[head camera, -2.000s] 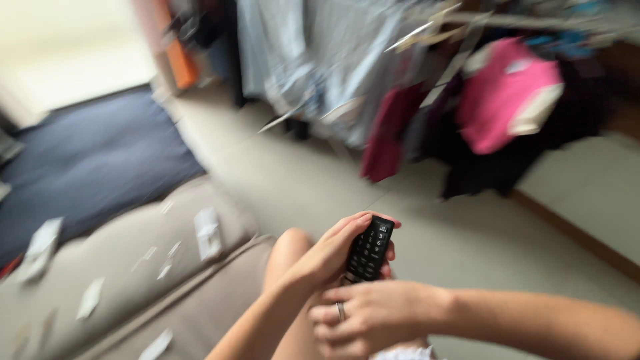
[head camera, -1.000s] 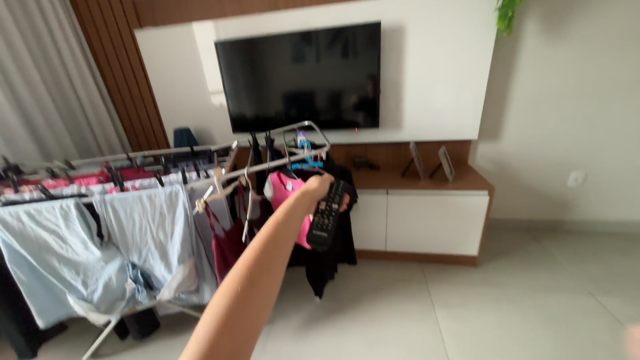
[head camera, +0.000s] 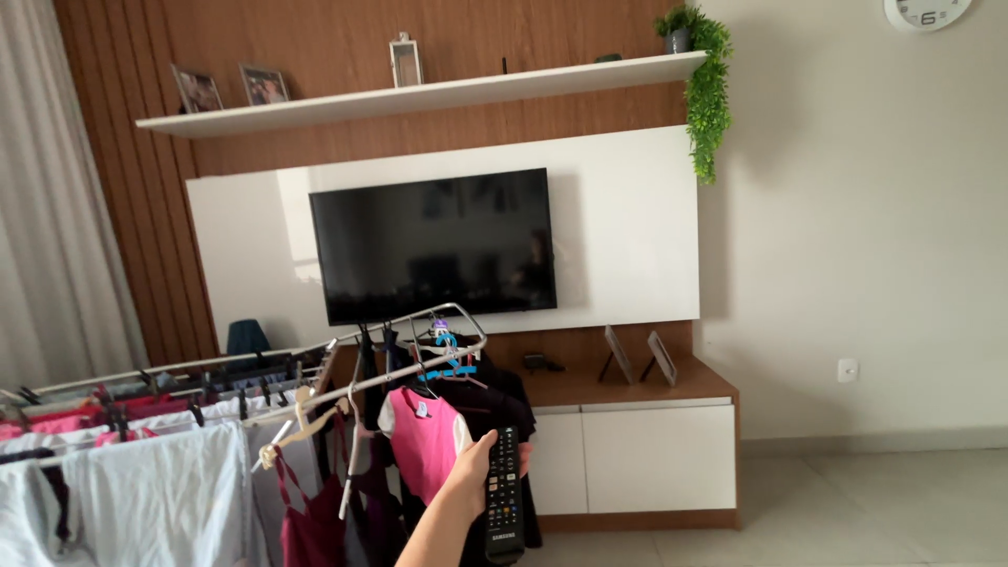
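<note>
My left hand (head camera: 482,469) reaches up from the bottom centre and grips a black Samsung remote control (head camera: 504,494). The thumb lies along the remote's upper left side and fingertips show at its right edge. Its buttons face me, and its top end points up toward the wall-mounted television (head camera: 437,244), whose screen is dark with faint reflections. Behind the hand, a pink top with white sleeves (head camera: 427,438) hangs from the drying rack. My right hand is out of view.
A metal drying rack (head camera: 378,379) with clothes and hangers fills the lower left. Beyond it stands a low TV cabinet (head camera: 660,457) holding picture frames. Above the television runs a white shelf (head camera: 472,93) with a trailing green plant (head camera: 709,110) at its right end.
Two seconds ago both hands were at the remote above my lap; now only the left hand shows, stretched out with it. The view has swung up from the sofa and floor to the television wall.
</note>
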